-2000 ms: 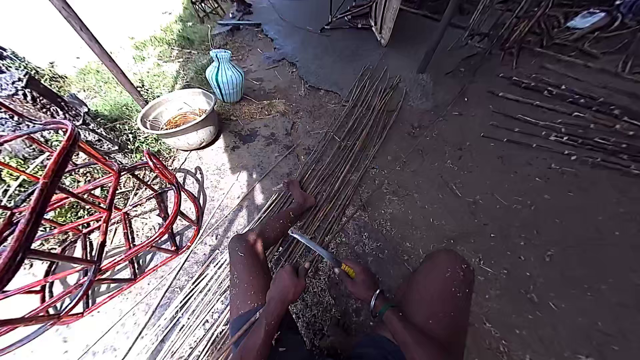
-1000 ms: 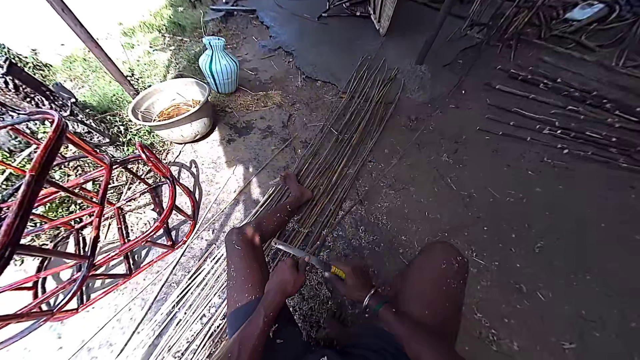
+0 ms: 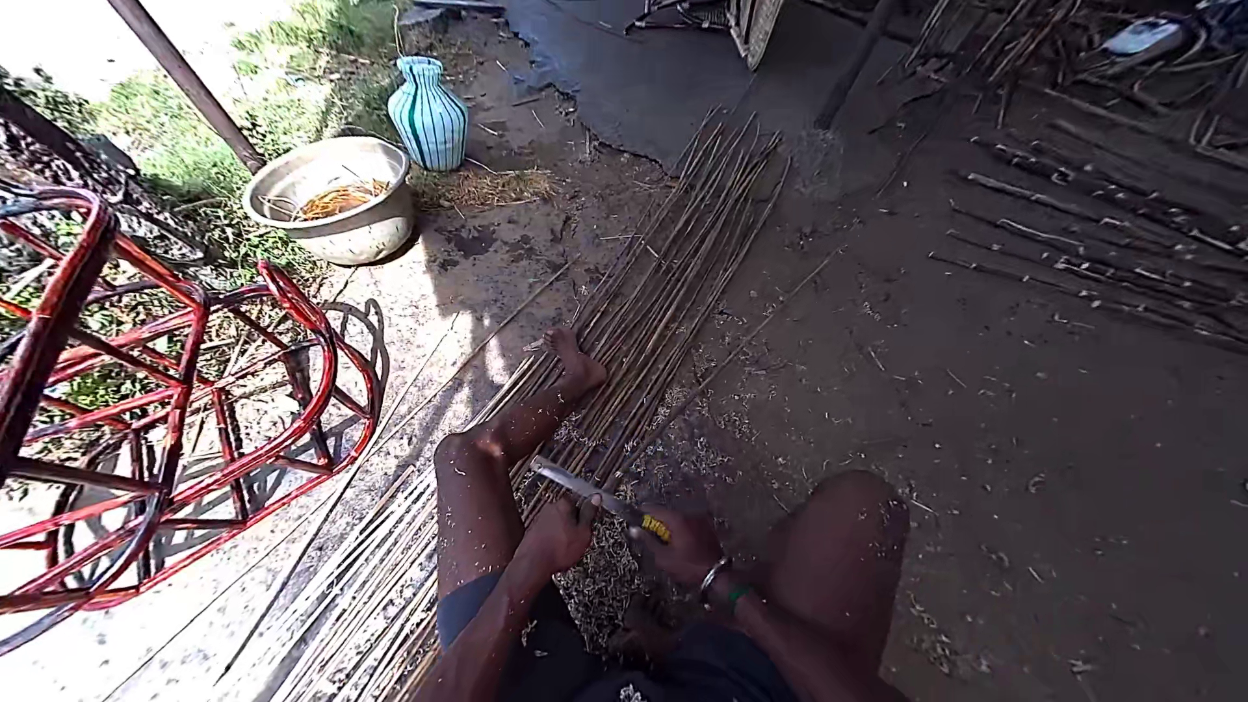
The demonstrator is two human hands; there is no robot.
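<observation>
My right hand (image 3: 680,546) is closed around the dark and yellow handle of a knife (image 3: 582,487), its pale blade pointing to the upper left. Close to the blade, my left hand (image 3: 564,531) is curled at the near end of a thin cane (image 3: 733,353) that seems to run up and right under the blade; the fingers partly hide the grip. A bundle of long thin canes (image 3: 673,263) lies on the ground, passing under my bare foot (image 3: 575,361) and down to the lower left. Pale shavings (image 3: 609,585) are scattered between my legs.
On the left stands a red-brown cane frame (image 3: 195,390). Beyond it are a metal basin (image 3: 361,234) holding orange-brown strips and a striped blue-green pot (image 3: 429,122). Thicker dark sticks (image 3: 1092,214) lie at the right, near a wooden post (image 3: 856,63).
The knife and both hands have shifted slightly between frames, staying close together. The foot remains on the canes. A thin cane now shows clearly to the right of the bundle.
</observation>
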